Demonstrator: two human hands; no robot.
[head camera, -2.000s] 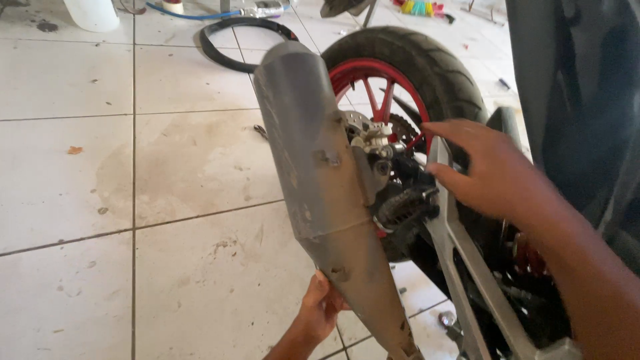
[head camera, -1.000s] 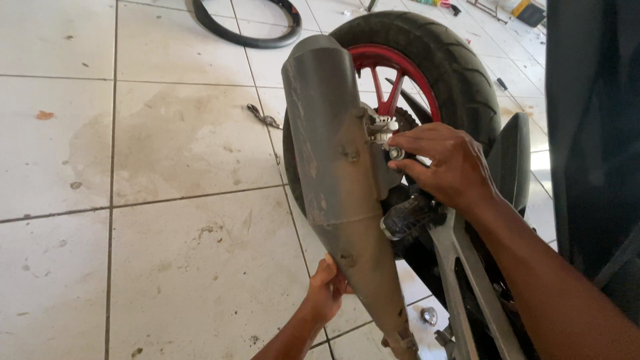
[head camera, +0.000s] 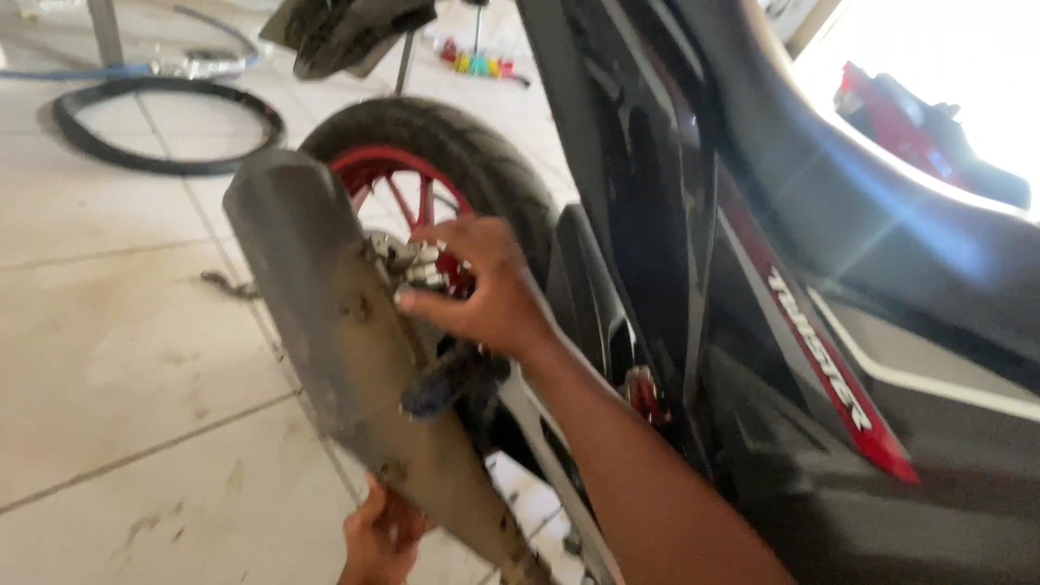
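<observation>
A worn motorcycle exhaust muffler (head camera: 325, 325) slants down the middle of the head view, beside the rear wheel with its red rim (head camera: 390, 162). My left hand (head camera: 382, 528) is at the muffler's lower underside, its fingers partly hidden behind it and gripping it. By the muffler's upper right edge is my right hand (head camera: 479, 284), thumb and fingers spread around the silvery axle and brake area (head camera: 422, 272); blur hides whether the fingertips touch metal. Just below that hand, the black footpeg (head camera: 443, 382) sticks out over the muffler.
Black motorcycle bodywork (head camera: 812, 325) with a red stripe fills the right side. A black tire (head camera: 69, 130) lies on the tiled floor at upper left, near a blue hose (head camera: 73, 73). A small dark tool or part (head camera: 227, 284) lies left of the muffler.
The view has swung up and right, bringing in the bodywork. My right hand's thumb and fingers, close together at the silvery part one second ago, are now spread apart. My left hand stays under the muffler.
</observation>
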